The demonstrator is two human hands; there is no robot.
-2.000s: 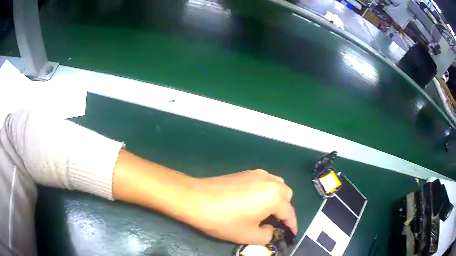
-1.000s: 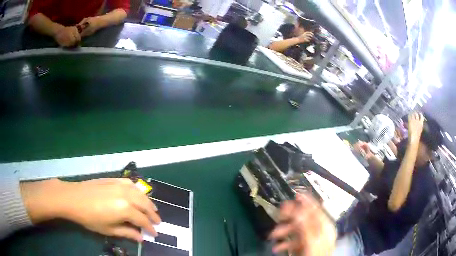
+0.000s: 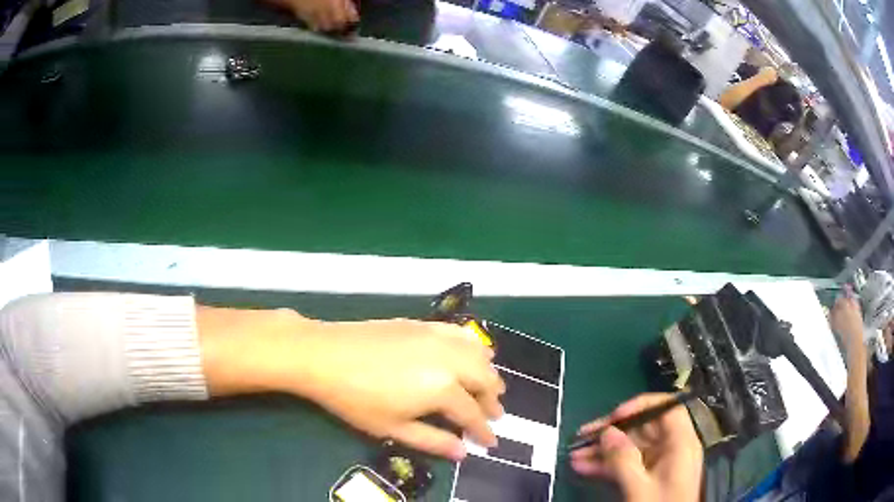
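Observation:
My left hand [image 3: 422,377] is palm down with its fingers spread, fingertips at the left edge of the adhesive sheet [image 3: 544,426]. The sheet is white with large black rectangles and one smaller black piece. My right hand [image 3: 652,451] holds dark tweezers [image 3: 647,412], their tips pointing left just right of the sheet. An opened watch unit with a yellow inside [image 3: 478,331] lies at the sheet's top left corner, partly hidden by my left hand. Another opened unit [image 3: 365,487], pale inside with a black part beside it, lies below my left hand, cut off by the bottom edge.
A taped black box [image 3: 730,377] with a dark arm stands right of my right hand, a white paper sheet [image 3: 809,368] beyond it. A white rail [image 3: 372,270] separates the bench from the green conveyor [image 3: 392,186], which carries small units. Other people are at the far side and right.
The view has turned. My left hand has let go of the black part of the lower unit and moved onto the sheet. My right hand has come into view and taken hold of the tweezers.

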